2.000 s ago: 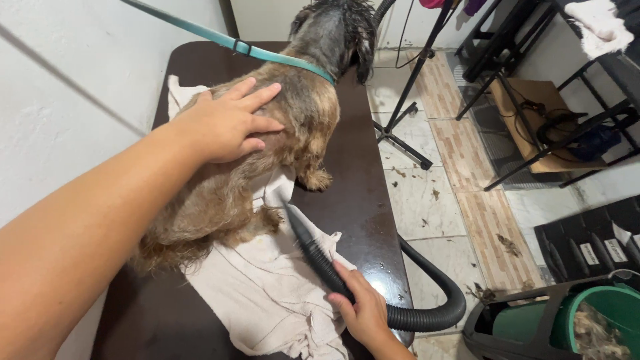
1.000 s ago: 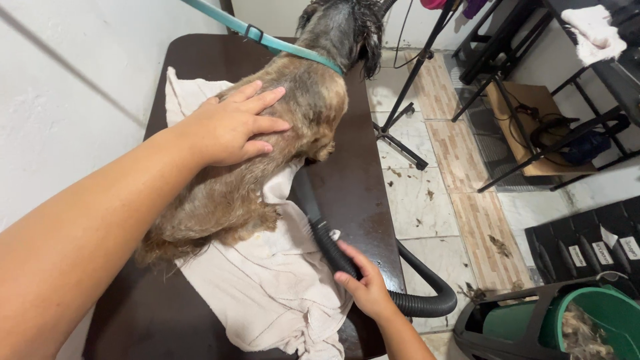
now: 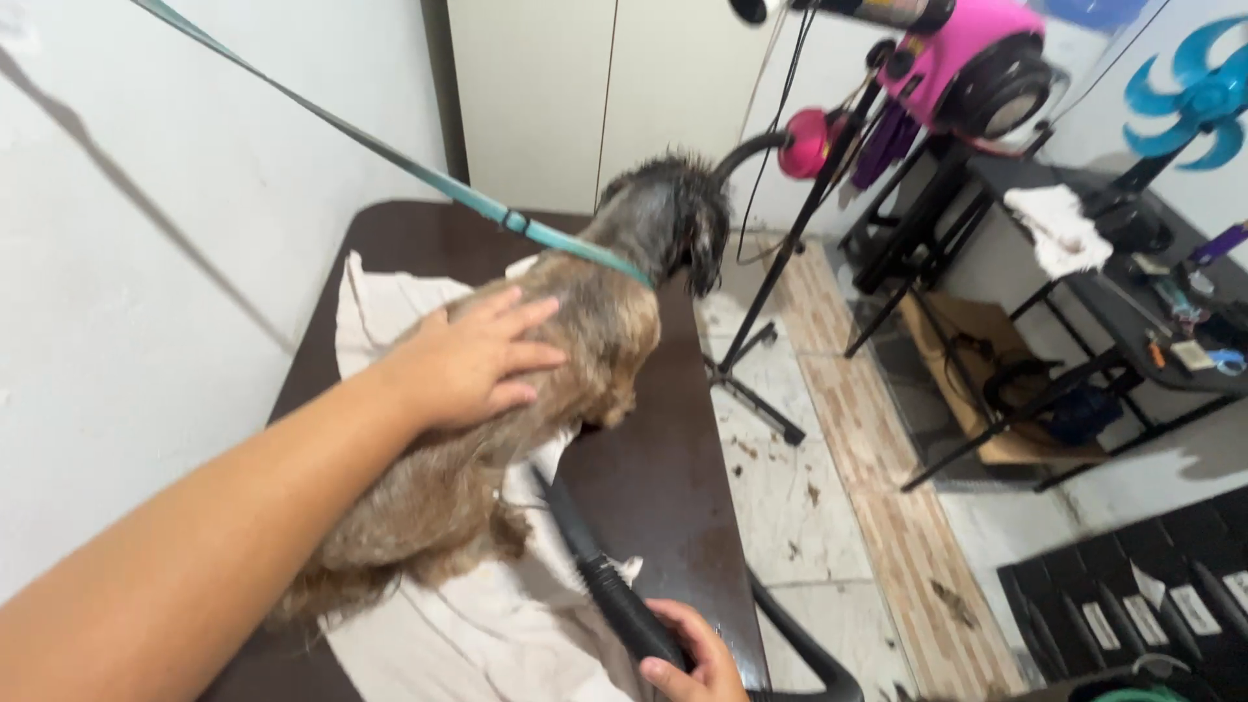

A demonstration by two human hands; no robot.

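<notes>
A damp tan and grey dog (image 3: 585,312) faces away on a dark brown table (image 3: 673,468), a teal strap (image 3: 439,180) around its neck. My left hand (image 3: 478,361) lies on its back with the fingers spread. Down at the lower middle, my right hand (image 3: 694,653) is closed around a black dryer hose (image 3: 619,595), whose flat nozzle (image 3: 565,512) points at the dog's underside. A pale cloth (image 3: 468,634) lies rumpled beneath and beside the dog. The dog's face is turned away.
A wall (image 3: 195,195) runs along the left. Beyond the table's right edge stand a black stand (image 3: 760,302) with a pink dryer (image 3: 975,58), a black side table (image 3: 1170,341) with a white cloth (image 3: 1058,229), and black bins (image 3: 1150,595). Hair clumps lie on the tiled floor.
The view has tilted up, bringing the pink dryer and a blue fan into sight. My left hand stays on the dog's back and my right hand keeps hold of the hose.
</notes>
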